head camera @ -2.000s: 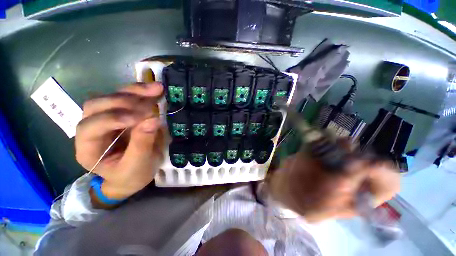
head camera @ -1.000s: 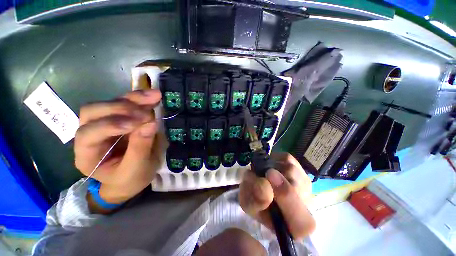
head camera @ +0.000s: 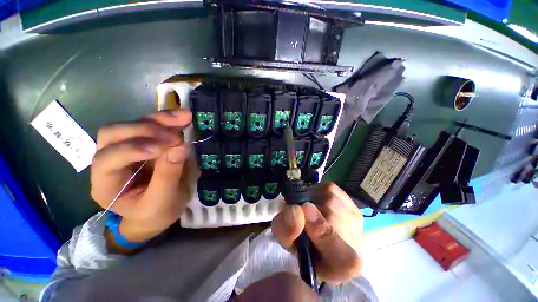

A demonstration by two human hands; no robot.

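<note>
My right hand (head camera: 321, 233) grips the black handle of a soldering iron (head camera: 296, 190). Its metal barrel points up over the right part of the tray, with the tip near the top-row board (head camera: 282, 119) fourth from the left; contact cannot be told. My left hand (head camera: 141, 168) pinches thin solder wire (head camera: 202, 140) at the tray's left edge. The wire's end sticks out over the gap between the top and middle rows. Black housings (head camera: 258, 99) with green boards sit in three rows in the white tray (head camera: 236, 216). The iron and right hand hide some bottom-row housings.
A black fan box (head camera: 277, 36) stands beyond the tray. A white printed card (head camera: 64, 135) lies left. To the right are crumpled dark cloth (head camera: 376, 88), a labelled black box (head camera: 382, 171), a black angular piece (head camera: 460, 168) and a short cylinder (head camera: 459, 93). A red box (head camera: 441, 246) is lower right.
My right hand swung in from the right side to the tray with the iron, then shifted slightly left as the iron became more upright. My left hand stays nearly in place with the wire.
</note>
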